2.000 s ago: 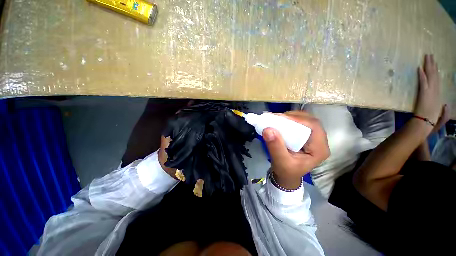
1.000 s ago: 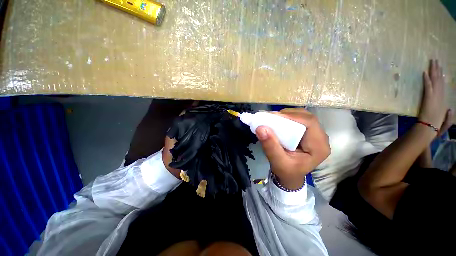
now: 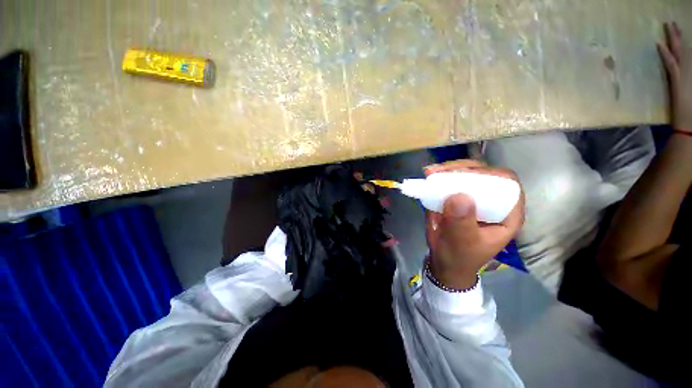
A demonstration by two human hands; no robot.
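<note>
The black ornament (image 3: 330, 227), a shaggy mass of leaf-like strips, is over my lap just below the table edge. My left hand (image 3: 385, 202) holds it from behind. Only some fingertips show at its right side, and the rest of the hand is hidden. My right hand (image 3: 470, 231) is shut on the white glue bottle (image 3: 478, 195), which lies nearly level with its narrow yellow tip pointing left. The tip is at the ornament's upper right edge, by the left fingertips. I cannot tell if it touches.
The tan taped worktable (image 3: 319, 91) crosses the top. A yellow lighter (image 3: 168, 67) lies on it at the left, and a black slab (image 3: 14, 121), perhaps a smartphone, at the far left edge. A blue crate (image 3: 91, 280) is lower left. A person's arm (image 3: 645, 197) is at right.
The ornament has turned, and its tan end pieces no longer show. Left fingertips now show at its right side. The bottle has moved right and is more level. The view has shifted, bringing in the black slab.
</note>
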